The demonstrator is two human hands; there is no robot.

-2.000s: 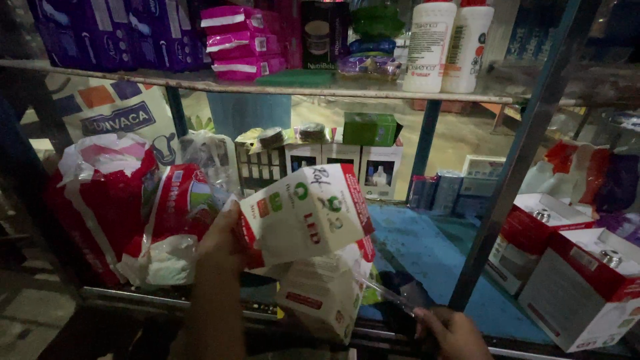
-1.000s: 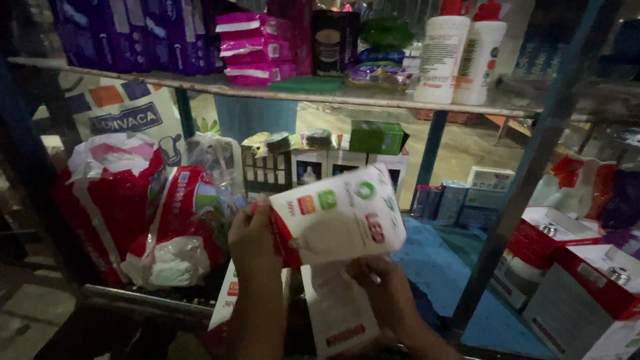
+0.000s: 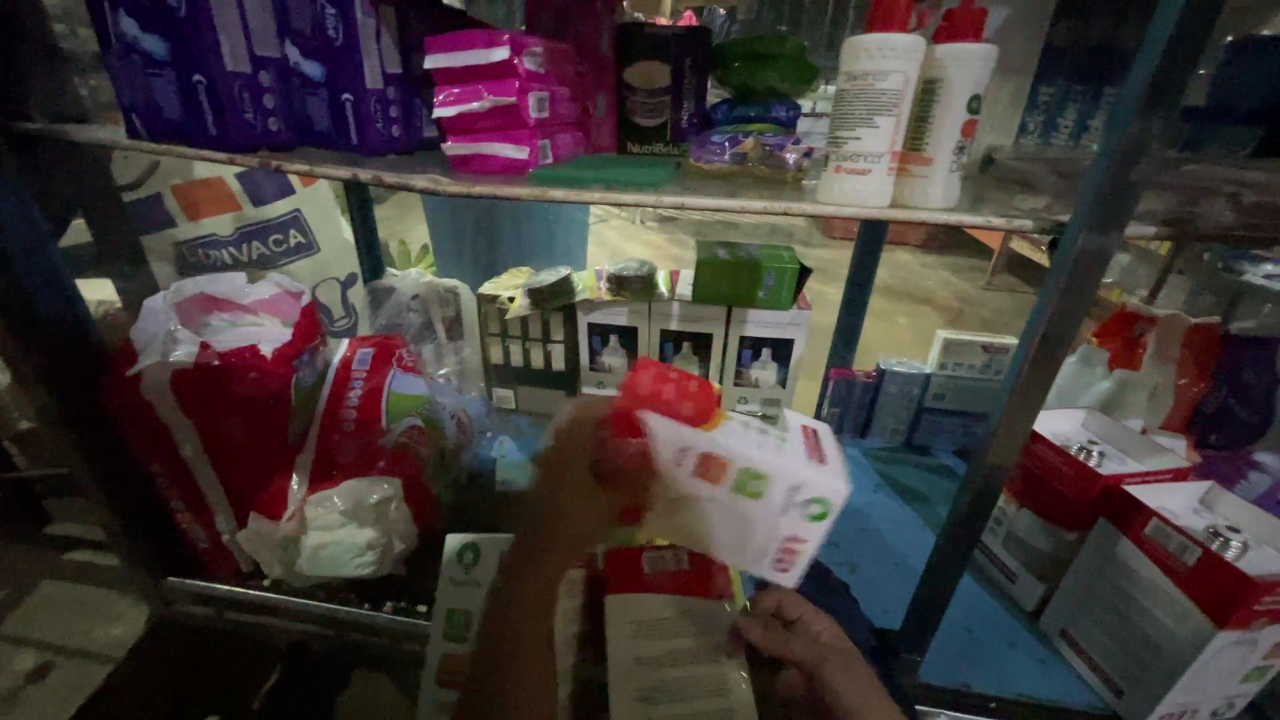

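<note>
My left hand (image 3: 585, 460) is closed around the red end of a white and red LED bulb box (image 3: 745, 480), which is tilted and blurred. Below it stands a second white and red box (image 3: 675, 630), its red top edge under the first box. My right hand (image 3: 795, 635) pinches something thin at the right side of this lower box; what it is cannot be told. Part of a third white box (image 3: 460, 610) shows left of my left forearm.
A worn shelf (image 3: 480, 185) with packs and white bottles (image 3: 870, 120) runs above my hands. Red plastic packages (image 3: 220, 420) stand left, small boxes (image 3: 765, 350) behind. A metal post (image 3: 1040, 330) separates open bulb boxes (image 3: 1150, 590) at right.
The LED box has turned in my left hand, and its red end now shows upward. My right hand has moved down from it to the lower box.
</note>
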